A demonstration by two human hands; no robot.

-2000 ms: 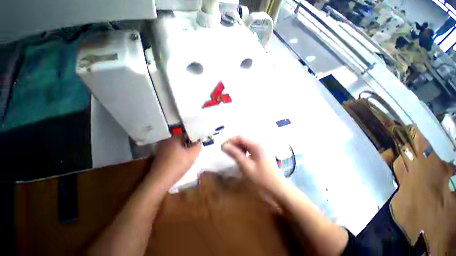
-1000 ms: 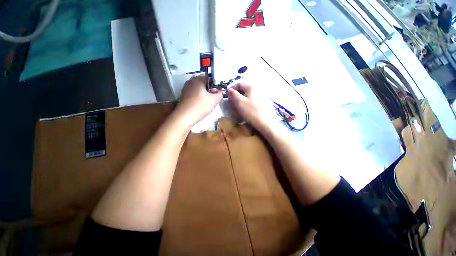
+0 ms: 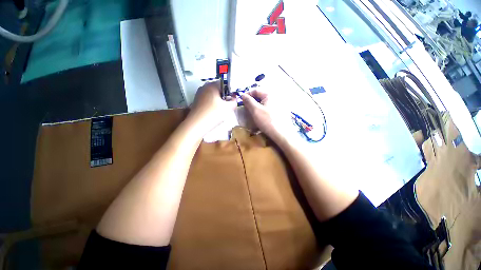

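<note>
A brown cloth panel (image 3: 211, 211) with a straight centre seam lies over the near table edge. A black label (image 3: 101, 141) with pale print is on its left part. My left hand (image 3: 211, 103) and my right hand (image 3: 257, 109) meet under the white sewing machine head (image 3: 203, 31), at the small metal clamp (image 3: 225, 88). Their fingertips are close together beside the clamp; what they pinch there is too small to tell. A pale white piece (image 3: 220, 131) shows between my left hand and the panel's top edge.
Thread snips (image 3: 302, 122) and a dark looped cord (image 3: 324, 118) lie on the white table (image 3: 364, 153) at right. A small dark rectangle (image 3: 317, 90) is above them. Brown pieces (image 3: 448, 174) are piled at far right. A green sheet (image 3: 79, 45) and pale hose (image 3: 39, 36) are upper left.
The view has tipped down from the machine head since the first frame, and the panel shows flatter with its seam and label visible. My hands have stayed by the clamp, with little change since one second ago.
</note>
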